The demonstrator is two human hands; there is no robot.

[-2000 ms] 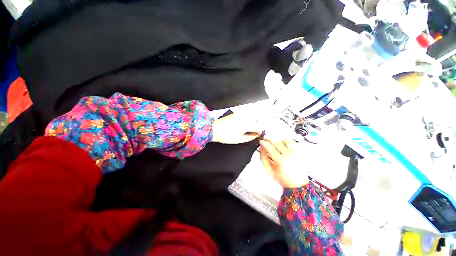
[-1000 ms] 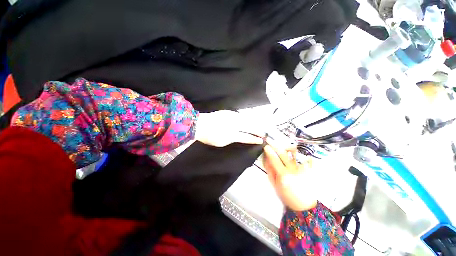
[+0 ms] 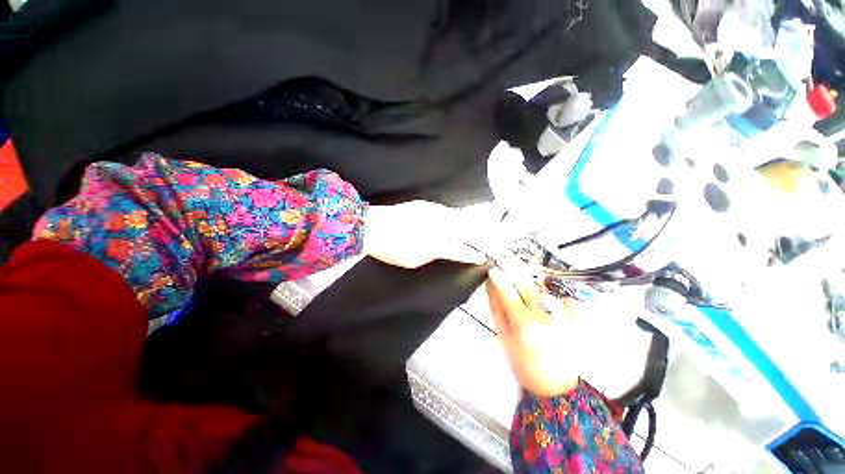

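Note:
A black fabric piece [image 3: 389,301] hangs from the table's front edge, its narrow top end at my fingertips. My left hand [image 3: 417,236] reaches in from the left and pinches that end beside the needle area [image 3: 523,255] of the white sewing machine [image 3: 630,148]. My right hand [image 3: 533,333] meets it from the right, its fingertips touching the same spot. Glare washes out both hands, so the exact grip and any small tool there cannot be told.
Large black cloth [image 3: 389,56] is heaped left of and behind the machine. Black shears [image 3: 653,370] lie right of my right hand. A ruler scale [image 3: 454,407] runs along the table's front edge. Bottles and clutter, with a red cap [image 3: 821,101], stand at the back right.
The view has shifted and come closer to the table than two seconds ago. Both hands stay together near the needle area, with little movement. More of the ruler edge shows below my left forearm.

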